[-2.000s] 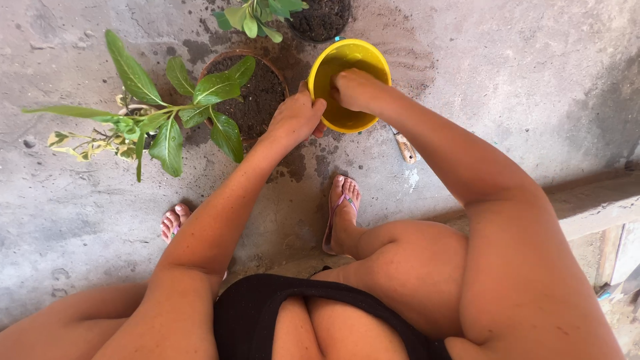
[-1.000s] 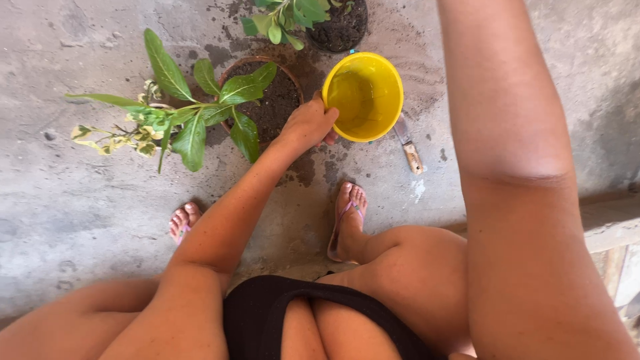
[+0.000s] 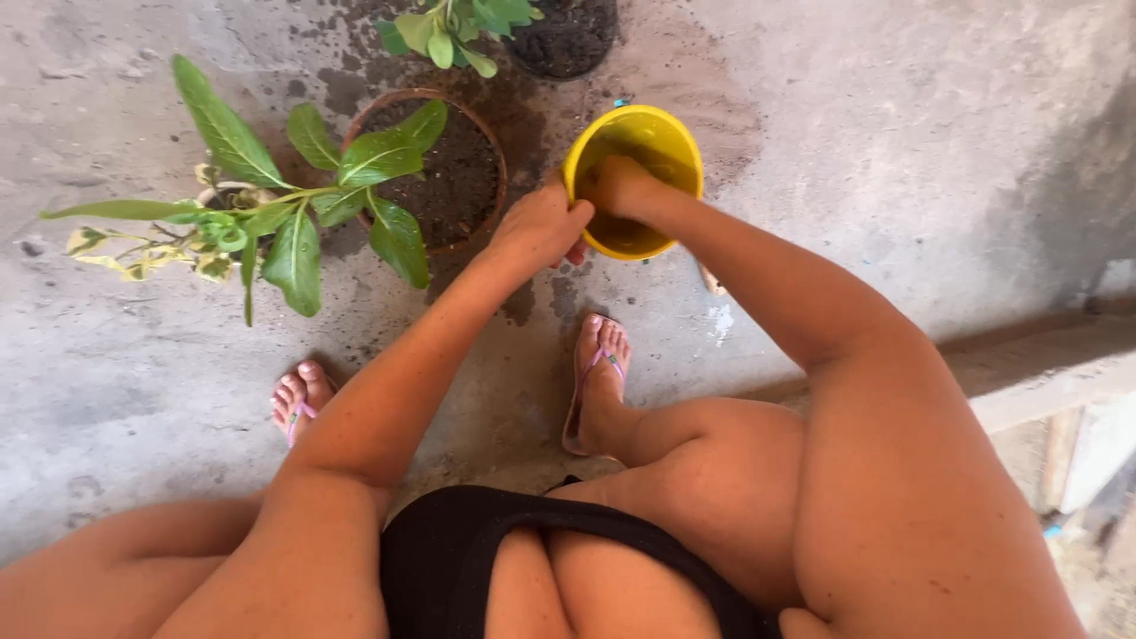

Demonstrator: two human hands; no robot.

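Note:
My left hand [image 3: 541, 226] grips the left rim of a yellow plastic bucket [image 3: 683, 160], its thumb over the edge. Inside the bucket is my right hand [image 3: 621, 186]; its fingers are low in the shadow, and whether they hold anything is hidden. Just left of the bucket stands a brown round pot [image 3: 501, 169] of dark, damp soil [image 3: 453, 182]. A long-leaved green plant [image 3: 302, 195] stretches over that pot and to its left.
Behind the bucket are a dark pot of soil [image 3: 564, 40] and another leafy plant [image 3: 453, 27]. A variegated plant [image 3: 146, 257] is at the left. The handle of a tool [image 3: 712, 282] shows under my right forearm. Wet patches mark the concrete floor [image 3: 843, 160].
One second ago my right hand was out of view, its arm stretched forward; now it is inside the bucket. My left hand has stayed on the rim. My right forearm now covers most of the tool.

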